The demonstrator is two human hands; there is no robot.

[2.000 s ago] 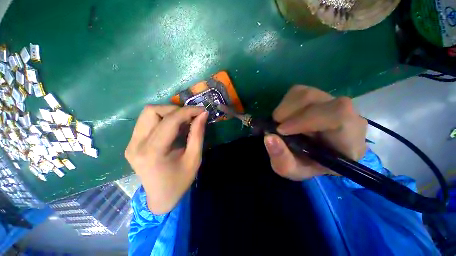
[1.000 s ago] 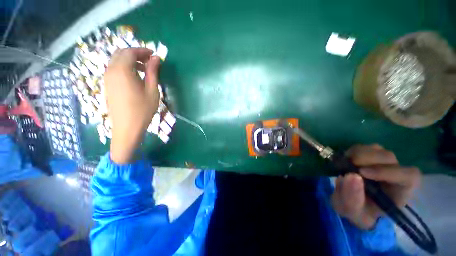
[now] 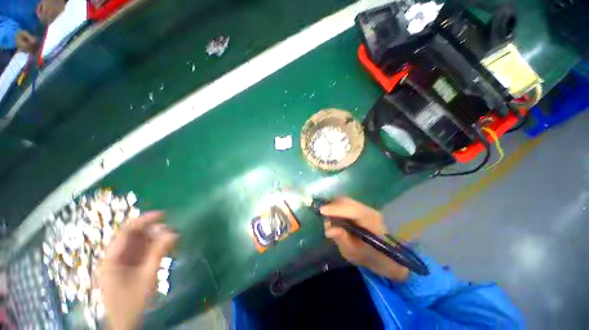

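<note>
The orange fixture [image 3: 294, 223] lies on the green mat with the watch housing [image 3: 265, 228] in it; a small pale piece shows inside the housing. My right hand [image 3: 358, 235] holds the soldering iron [image 3: 381, 246] by its black handle, right of the fixture. The iron's tip end is blurred, close to the fixture's upper right. My left hand [image 3: 132, 264] is blurred over the right side of the battery pile [image 3: 84, 232]. Its fingertips are close together; a battery between them cannot be made out clearly.
A round tip cleaner [image 3: 332, 139] stands beyond the fixture, with a small white piece [image 3: 283, 142] beside it. Black equipment with red-orange parts [image 3: 439, 97] and cables is at upper right. A grid tray [image 3: 22, 290] is lower left. Another person's hand [image 3: 26, 42] shows top left.
The view has turned and widened, bringing in the black equipment and another person's hand. My left hand is still at the battery pile, now lower in view. My right hand still holds the iron.
</note>
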